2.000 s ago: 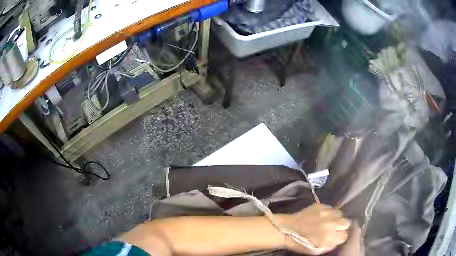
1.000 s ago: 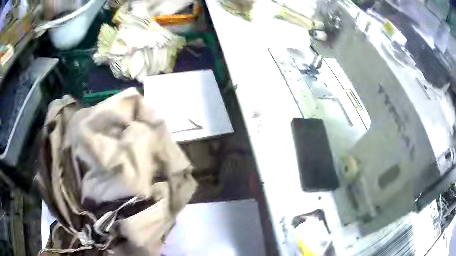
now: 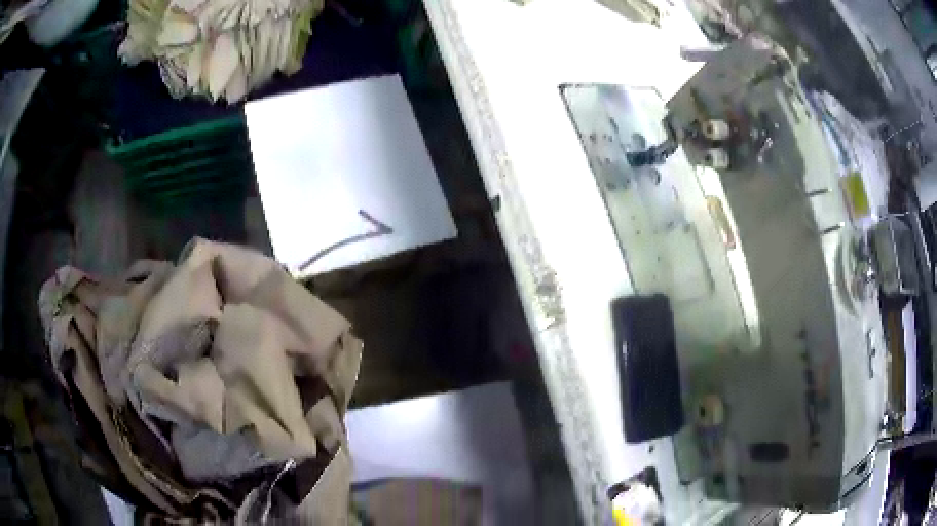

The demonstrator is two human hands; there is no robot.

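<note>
A bulky bundle of taupe garment pieces (image 3: 231, 360) lies gathered and crumpled at the lower left, with its lower end cut off by the picture's bottom edge. Darker brown inner cloth shows in its folds. A pale strip end (image 3: 269, 495) shows at its lower side. Neither of my hands is in view. What holds or bears the bundle is hidden.
White boards (image 3: 349, 170) lie right of and behind the bundle, one with a dark curved mark. A green crate (image 3: 185, 159) and cream cut pieces (image 3: 226, 46) are behind. At right, a white table (image 3: 514, 195) bears a sewing machine (image 3: 765, 308) and black phone-like rectangle (image 3: 648, 367).
Since one second ago the view has shifted. The machine and boards look nearer, the cream pieces stand higher in the picture, and the bundle's knot has dropped out of the bottom. My hand, seen earlier, is gone.
</note>
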